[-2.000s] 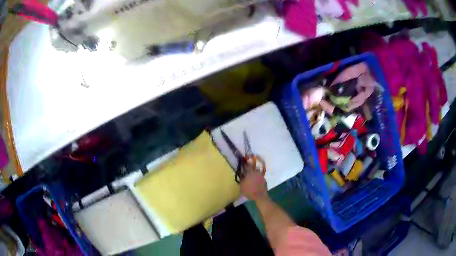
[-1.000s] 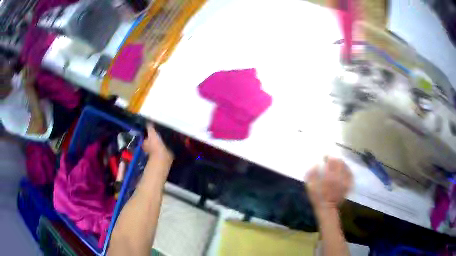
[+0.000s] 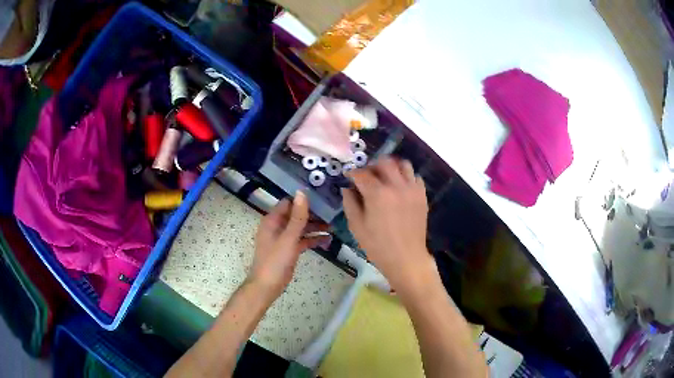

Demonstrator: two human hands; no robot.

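A grey drawer stands out from under the white table. It holds several small pale bobbins and a folded pale pink cloth. My right hand is over the drawer's near right side, fingers bent down beside the bobbins; whether its fingertips hold anything is hidden. My left hand is at the drawer's near edge, thumb up and apart from the fingers, with nothing visible in it.
A blue crate at left holds magenta cloth and thread spools. Magenta pieces lie on the white table. Below are a speckled pale panel and a yellow sheet. A sewing machine is partly visible at right.
The view has swung left and closer to the blue crate. The open drawer now shows. Both hands have come together at it. The scissors seen in my right hand earlier are not visible there.
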